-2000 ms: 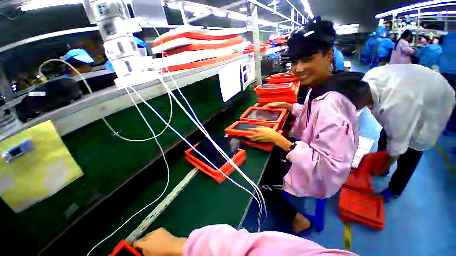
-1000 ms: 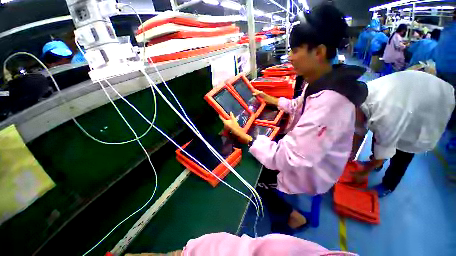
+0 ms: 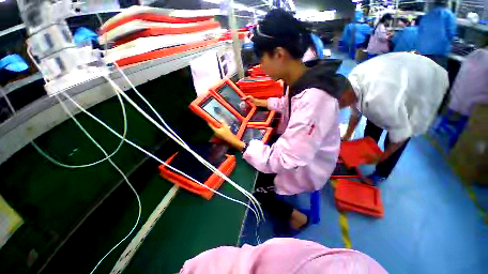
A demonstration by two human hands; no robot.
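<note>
Neither of my hands is in the picture; only my pink sleeve shows at the bottom edge. Nearest in front, a dark tablet [image 3: 195, 165] lies in a red-orange foam tray [image 3: 184, 185] on the dark green bench [image 3: 206, 225]. White USB cables [image 3: 182, 143] run down from the shelf across it, their lower ends bunched at the bench's right edge. A seated person in pink holds two framed tablets [image 3: 220, 114] tilted up beyond the tray.
White adapter blocks [image 3: 61, 53] and layered foam sheets [image 3: 160, 35] are on the shelf [image 3: 155, 63]. A yellow sheet [image 3: 8, 222] is cut off at left. A person in white bends over red trays [image 3: 358, 198] on the blue floor at right. More red trays are stacked behind the seated person.
The view has turned right, so things sit further left. My hand, seen earlier at a red tray at the bottom, is out of frame. The seated person has raised two framed tablets.
</note>
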